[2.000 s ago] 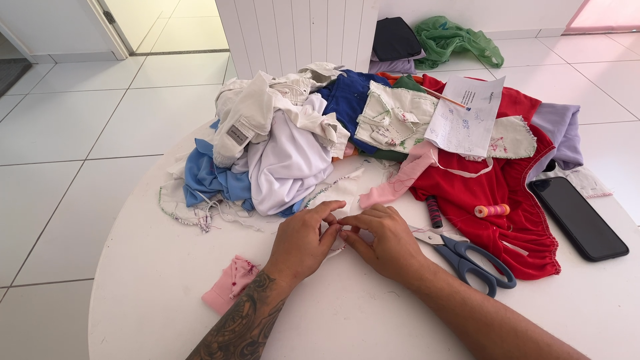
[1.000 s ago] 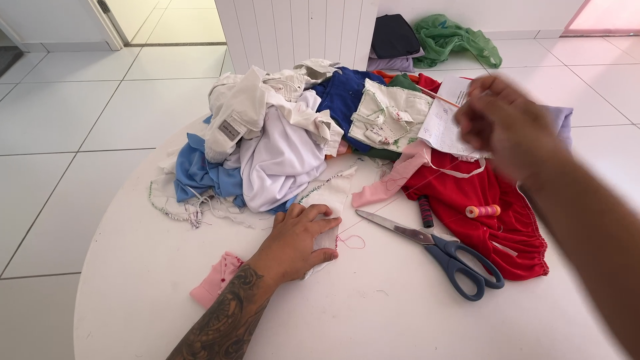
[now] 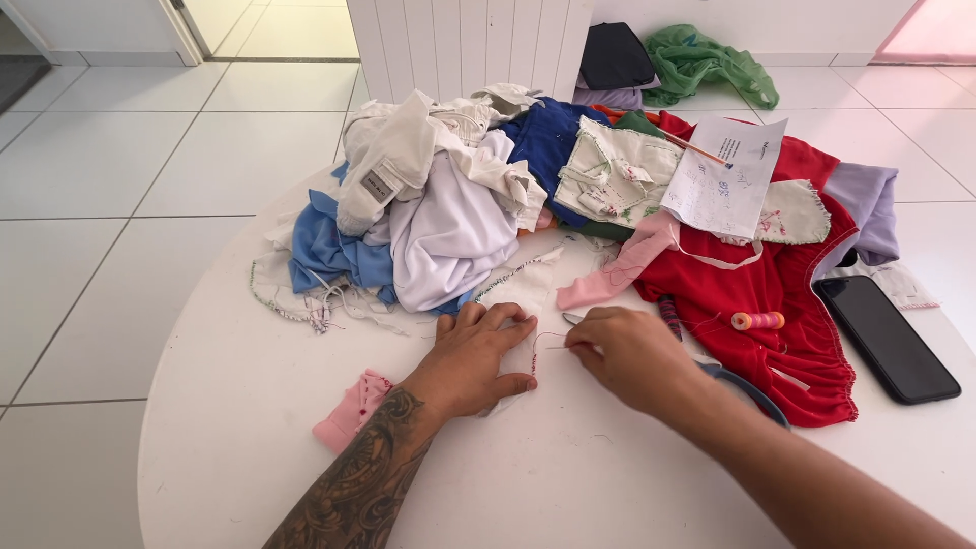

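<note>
My left hand (image 3: 476,358) lies with its fingers spread on a strip of white fabric (image 3: 524,354), pressing it to the table. Red stitches run along the fabric's right edge beside the thumb. To the right, my right hand (image 3: 621,347) pinches a thin sewing needle (image 3: 557,348) that points left toward that edge. Pink-red thread (image 3: 543,335) curves between the stitched edge and the needle. Fabric scissors lie partly hidden under my right hand and forearm; a blade tip (image 3: 572,318) and a blue handle (image 3: 751,389) show.
A heap of garments and cloth, with a white cloth (image 3: 457,229) and red fabric (image 3: 793,305), covers the round table's (image 3: 229,427) far side. A pink thread spool (image 3: 757,320), a dark spool (image 3: 669,316), a smartphone (image 3: 888,339), a written paper (image 3: 720,179) and a pink scrap (image 3: 354,412) lie about.
My right hand, raised at the right over the paper one second ago, has come down and left beside the white fabric. My left hand stays on the fabric.
</note>
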